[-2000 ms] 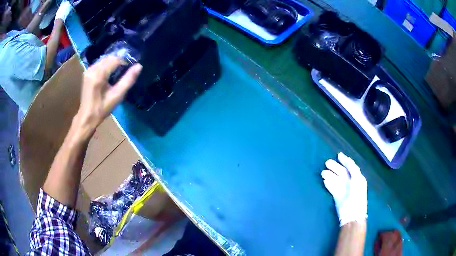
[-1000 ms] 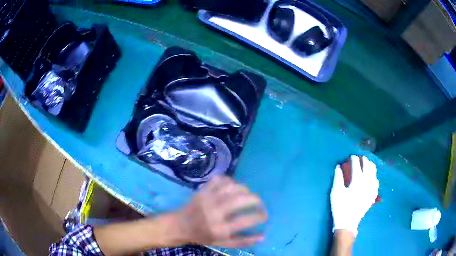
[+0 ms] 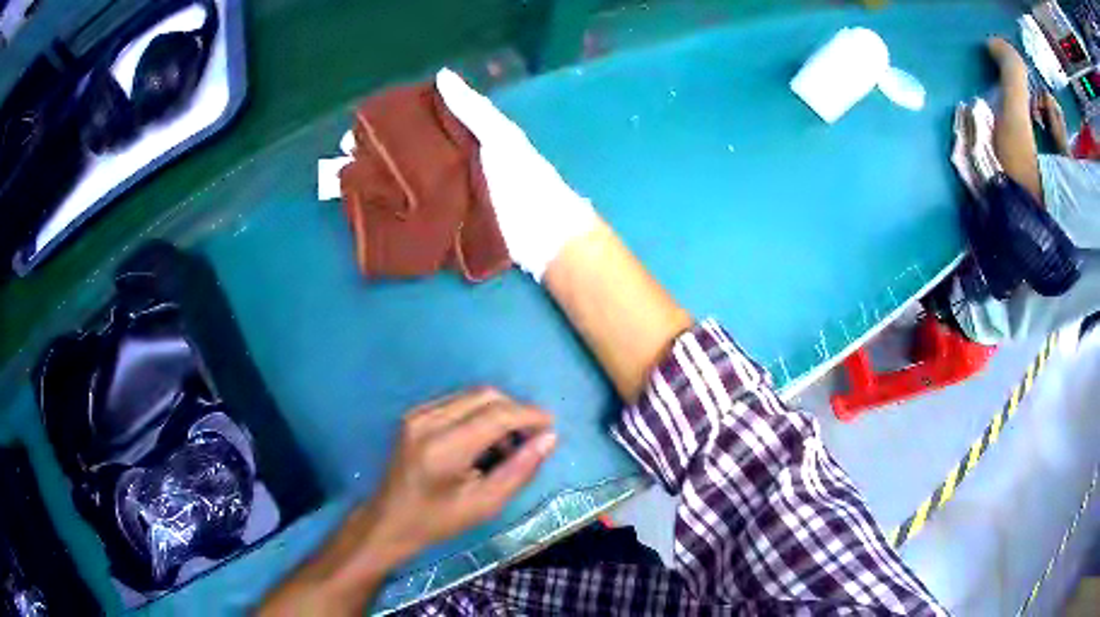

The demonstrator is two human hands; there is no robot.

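Observation:
My right hand (image 3: 509,181), in a white glove, grips the edge of a rust-brown cloth (image 3: 416,187) above the bench; a small white tag shows at the cloth's left side. My bare left hand (image 3: 464,464) is nearer to me, at the bench's front edge, with fingers curled. A small dark patch shows between its thumb and fingers; I cannot tell whether it is a thing or a shadow. A black plastic insert (image 3: 145,374) stands at left, with a crinkled clear bag (image 3: 181,512) in its lower rounded hollow.
A line tray (image 3: 229,84) with black headphones lies on the conveyor at upper left. A white bottle (image 3: 841,75) lies at upper right beside a round white cap. Another person's arm (image 3: 1017,121) and dark sleeve are at the right edge. A red thing (image 3: 911,368) is below the bench.
My view has turned to the right. The cloth, earlier mostly hidden beneath my gloved hand, now shows spread out in its grip. My left hand has moved away from the insert.

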